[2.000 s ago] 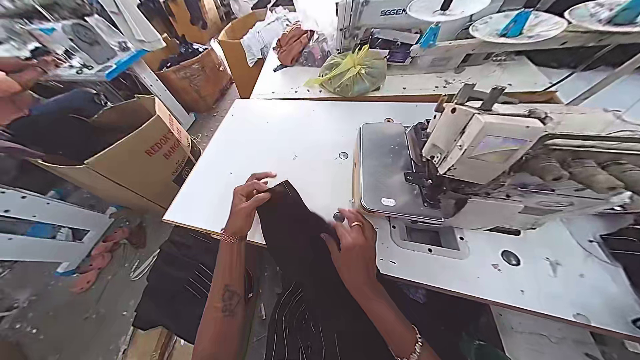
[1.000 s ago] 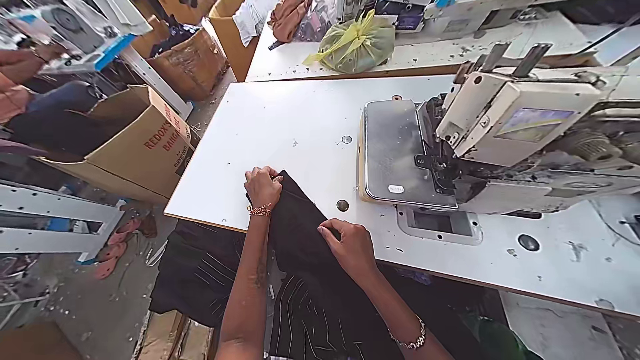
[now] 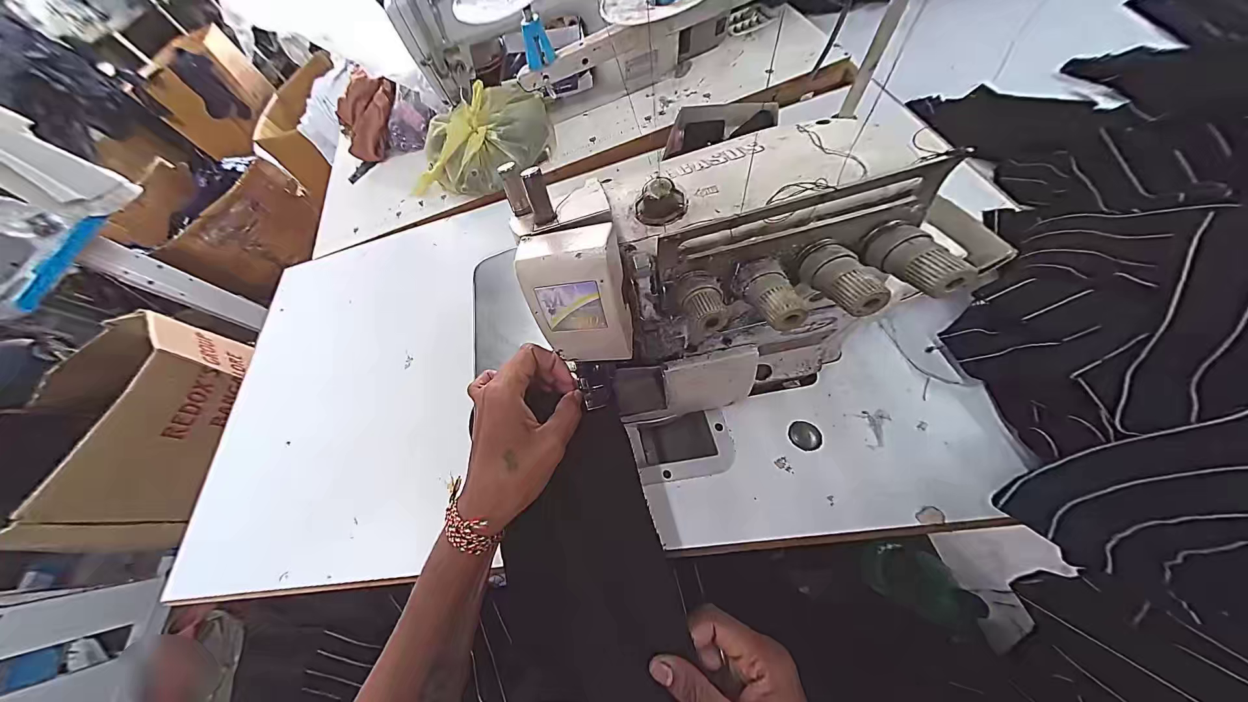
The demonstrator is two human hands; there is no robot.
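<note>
A long piece of black fabric (image 3: 585, 546) runs from the industrial sewing machine (image 3: 575, 292) down over the front edge of the white table (image 3: 341, 390). My left hand (image 3: 517, 439) pinches its far end between thumb and fingertips, right at the presser foot (image 3: 593, 383). Low in the view, my right hand (image 3: 736, 658) rests at the fabric's right edge with its fingers curled; whether it grips the cloth is hard to tell. A beaded bracelet is on the left wrist.
Black cloth pieces with pale edges (image 3: 1131, 322) lie at the right. A cardboard box (image 3: 127, 439) stands at the left. Behind the machine, a tied yellow-green bag (image 3: 487, 136) sits on another table. Several tension knobs (image 3: 834, 278) project from the machine's front.
My left hand and the fabric's far end have moved from the open tabletop to the presser foot. My right hand has moved back toward the body, down the fabric. The view has shifted right.
</note>
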